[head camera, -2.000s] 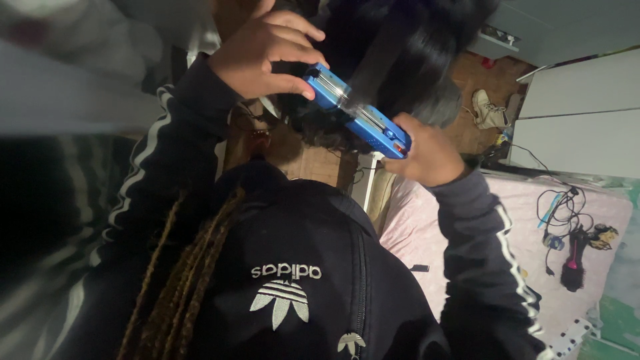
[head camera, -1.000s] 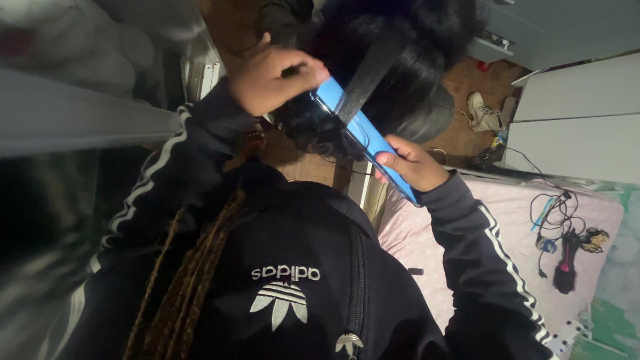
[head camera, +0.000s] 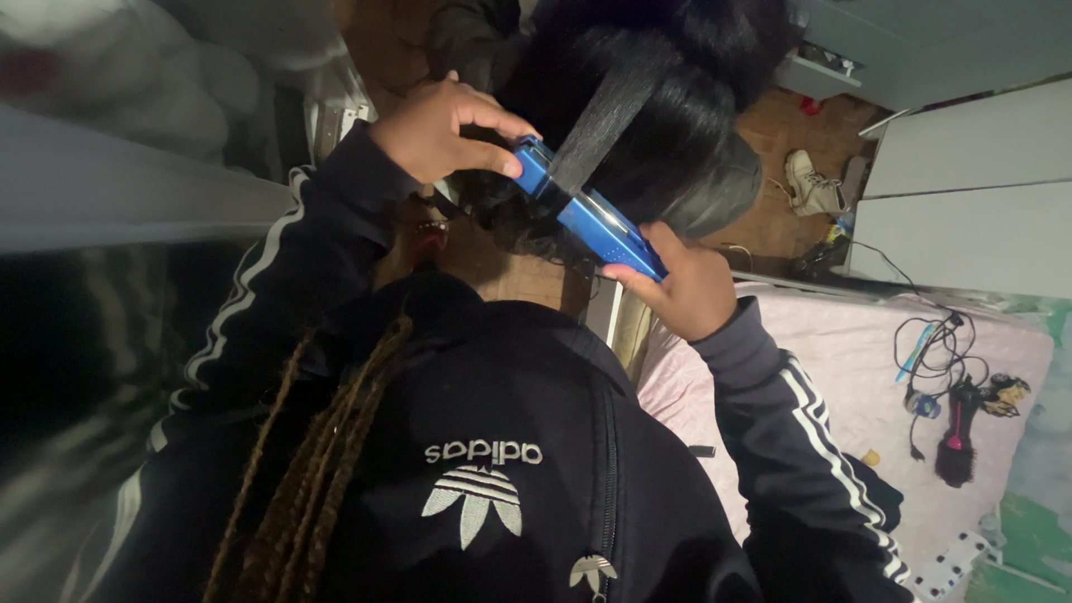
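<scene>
A blue hair straightener (head camera: 607, 233) lies slantwise across a flat section of dark hair (head camera: 607, 121), which passes between its plates. My left hand (head camera: 456, 130) pinches its tip end between thumb and fingers. Around the other end, my right hand (head camera: 682, 276) is closed, thumb on the near side. Beyond the tool is the head of another person (head camera: 695, 75), seen from above, with loose curlier hair below the straightener. The inner faces of the plates are mostly hidden.
On the right, a bed with a pink sheet (head camera: 804, 327) holds tangled cables (head camera: 942, 343) and a round hairbrush (head camera: 956, 440). A beige boot (head camera: 812, 184) stands on the wooden floor near white drawers (head camera: 971, 193). A pale ledge (head camera: 126, 184) runs along the left.
The straightener has turned in my hands, with its plate side showing more than one second ago. Both hands have shifted slightly and remain at its two ends.
</scene>
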